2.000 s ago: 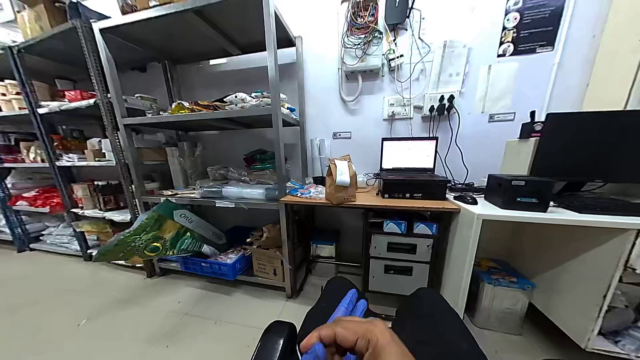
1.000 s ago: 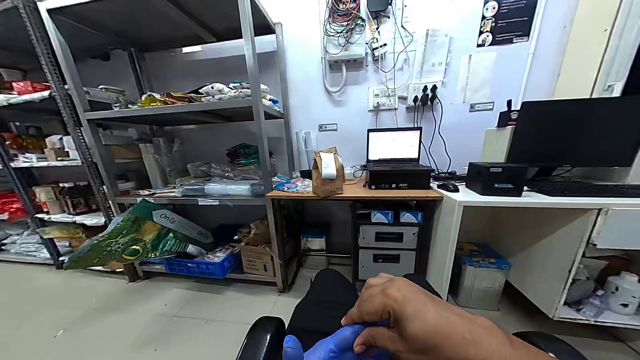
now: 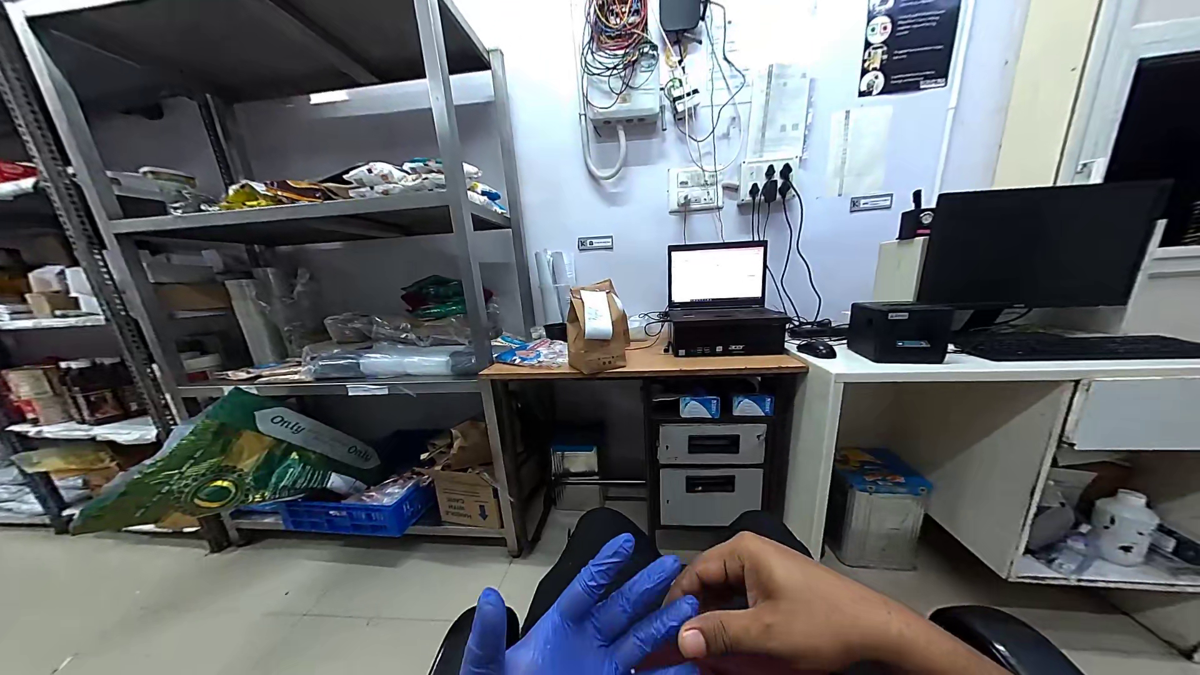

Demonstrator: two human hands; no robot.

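A thin blue disposable glove [image 3: 562, 642] covers my left hand [image 3: 595, 619], which is low in the middle of the view with its fingers spread and nothing in its palm. My bare right hand [image 3: 764, 600] comes in from the lower right. Its thumb and fingers are bent around the gloved little-finger side of the left hand and seem to pinch the glove there. The exact grip is partly hidden behind the fingertips. Both hands are above my lap, in front of my dark trousers [image 3: 600, 553].
Ahead stands a wooden-topped desk [image 3: 647, 361] with a brown paper bag [image 3: 597, 342] and a laptop [image 3: 717, 281]. A white desk [image 3: 984, 367] holds a monitor [image 3: 1041, 248]. Metal shelving [image 3: 309, 220] is at left, with a blue crate [image 3: 356, 514] low down. Chair armrests flank me.
The gloved left hand has risen into fuller view and its fingers have spread. My right hand, earlier over the gloved fingers, is now at their right side.
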